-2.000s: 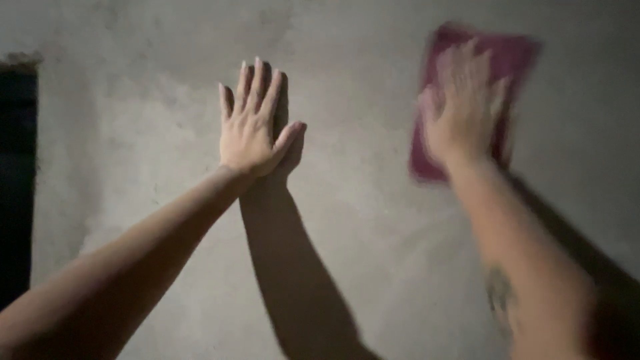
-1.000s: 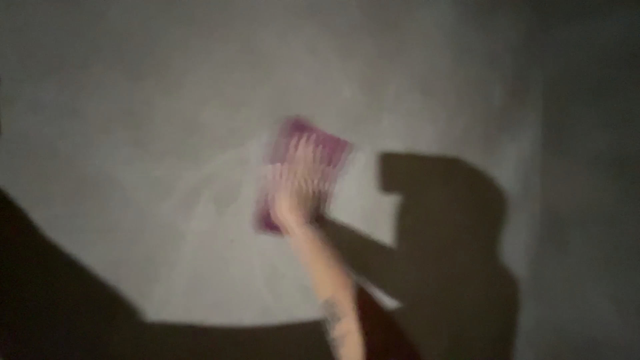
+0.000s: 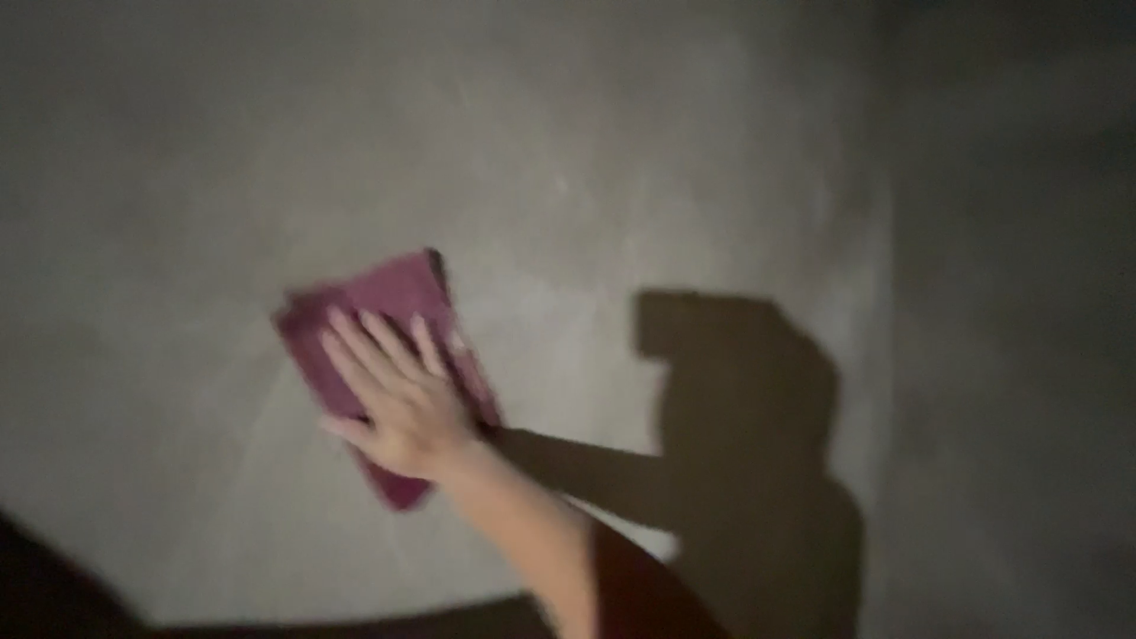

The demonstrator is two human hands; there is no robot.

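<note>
My right hand (image 3: 399,404) lies flat with spread fingers on a folded purple-red cloth (image 3: 399,288), pressing it against a grey wall (image 3: 550,222). The cloth sits tilted, its upper edge showing above my fingertips and a lower corner below my palm. A dark red sleeve covers the upper part of that arm. My left hand is outside the view. The picture is somewhat blurred.
A dark shadow of a head and an arm falls on the wall to the right of my hand. Farther right, a vertical line, perhaps a corner, borders a darker wall surface (image 3: 1003,355). Dark areas cross the lower left.
My left hand, flat on the wall two seconds ago, has gone out of view. My right hand and the cloth have turned to lean left. The view has shifted strongly.
</note>
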